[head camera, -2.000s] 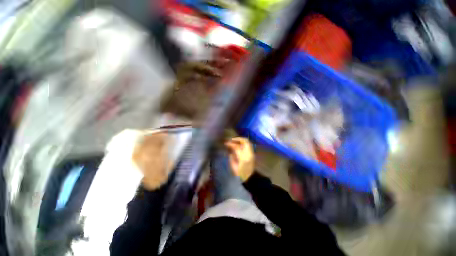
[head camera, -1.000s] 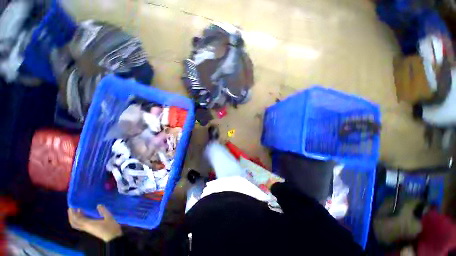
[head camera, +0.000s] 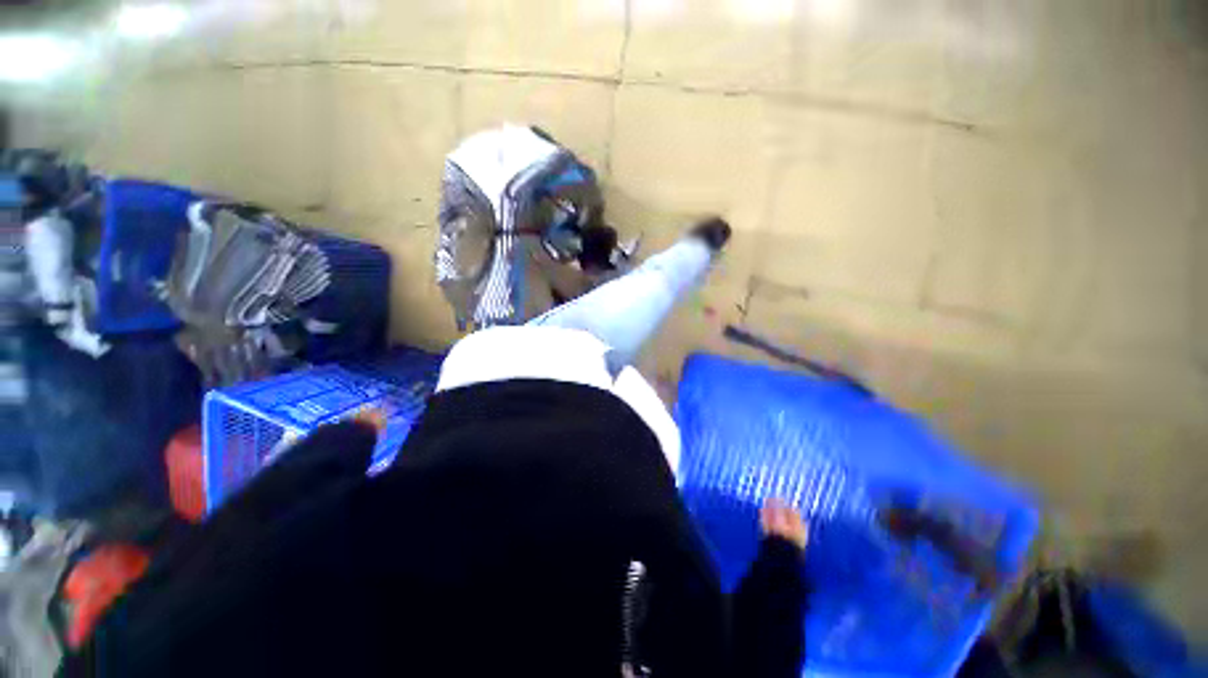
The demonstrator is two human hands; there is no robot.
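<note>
A blue plastic basket [head camera: 245, 421] with lattice sides stands at the left, partly hidden by my dark sleeve. My left hand [head camera: 368, 421] is small and partly covered by the sleeve, at this basket's near edge; its grip is unclear. A larger blue basket [head camera: 755, 411] lies at the right, with a dark item in its right part. My right hand [head camera: 784, 521] is over this basket, fingers pointing up in the picture; whether it touches or holds the basket is unclear.
A pile of striped and grey cloth [head camera: 510, 239] lies on the tiled floor [head camera: 835, 199] ahead, by my outstretched leg. More cloth [head camera: 252, 265] lies on blue crates at the left. Red containers [head camera: 186, 470] are at the lower left. A dark thin strip [head camera: 795, 358] lies behind the right basket.
The view has turned and moved. The scrap-filled basket that my left hand touched is now largely hidden beside my body. My right hand now shows over the right basket. My leg now stretches forward.
</note>
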